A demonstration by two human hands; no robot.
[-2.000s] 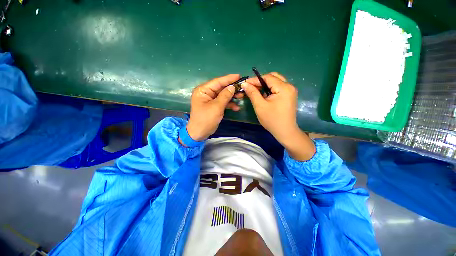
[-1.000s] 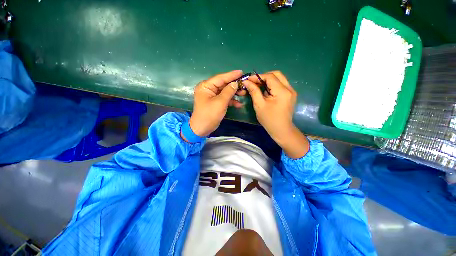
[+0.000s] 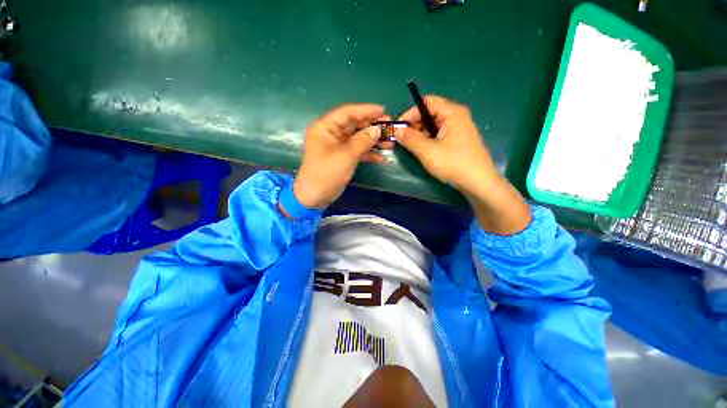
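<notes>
A thumb-sized electronic module (image 3: 388, 131), dark-framed with amber and light areas, is held above the near edge of the green bench. My left hand (image 3: 339, 151) pinches its left end between thumb and fingers. My right hand (image 3: 448, 143) has its thumb and fingertip at the module's right end and also holds a slim black tool (image 3: 422, 108). The tool's upper end points up and away from the module; its lower end is hidden in the hand. A blue band is on my left wrist.
A green tray (image 3: 544, 139) heaped with white strips (image 3: 594, 115) stands at the right. Stacked clear ridged trays (image 3: 689, 171) lie beside it. Loose modules (image 3: 442, 3) lie at the bench's far edge. A person's blue sleeve (image 3: 24, 175) and a blue stool (image 3: 187, 211) are at the left.
The module is now held level, with more of its face showing. My right hand has turned, and the black tool stands out further above it. The tray and bench pieces have shifted slightly in view.
</notes>
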